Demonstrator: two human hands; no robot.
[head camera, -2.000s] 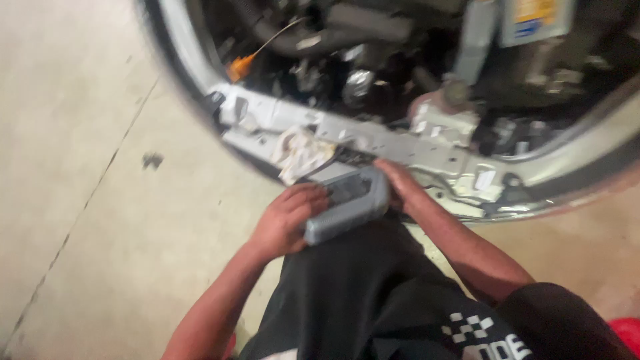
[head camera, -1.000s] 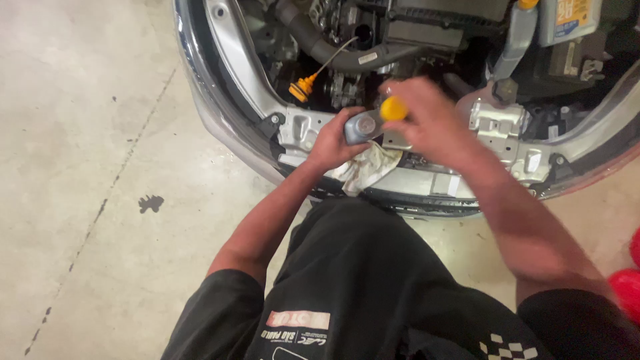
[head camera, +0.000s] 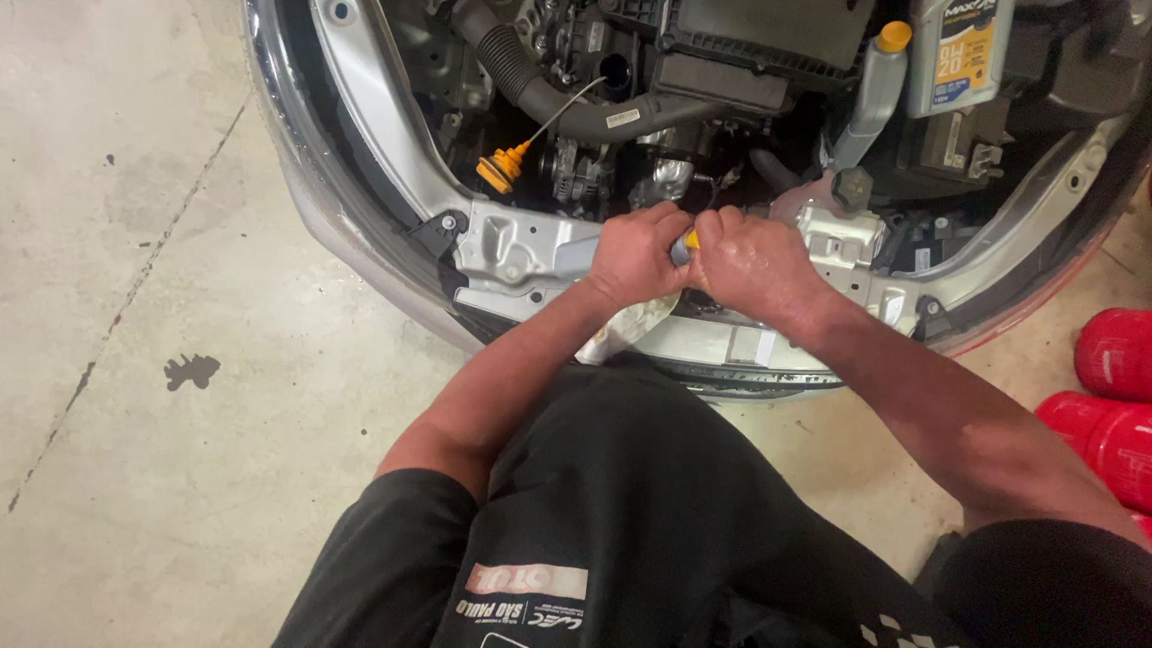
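Observation:
My left hand (head camera: 637, 252) grips a grey plastic oil bottle (head camera: 576, 257), which lies sideways over the car's front crossmember (head camera: 513, 238). At the bottle's neck, my right hand (head camera: 751, 261) is closed around its yellow cap (head camera: 692, 239), mostly hidden by the fingers. Beneath my left forearm a stained white rag (head camera: 630, 328) hangs on the crossmember. Beyond my hands, an orange-handled dipstick (head camera: 502, 167) leans out of the open oil filler neck (head camera: 616, 72).
Two more grey oil bottles, one yellow-capped (head camera: 873, 94) and one with its label up (head camera: 958, 54), rest at the right of the engine bay. A black reservoir cap (head camera: 851, 187) is near my right hand. Red cylindrical containers (head camera: 1093, 441) stand on the floor at right.
One second ago the yellow cap was in my right hand, apart from the upright bottle in my left. Now the bottle is tilted sideways and both hands meet at its neck.

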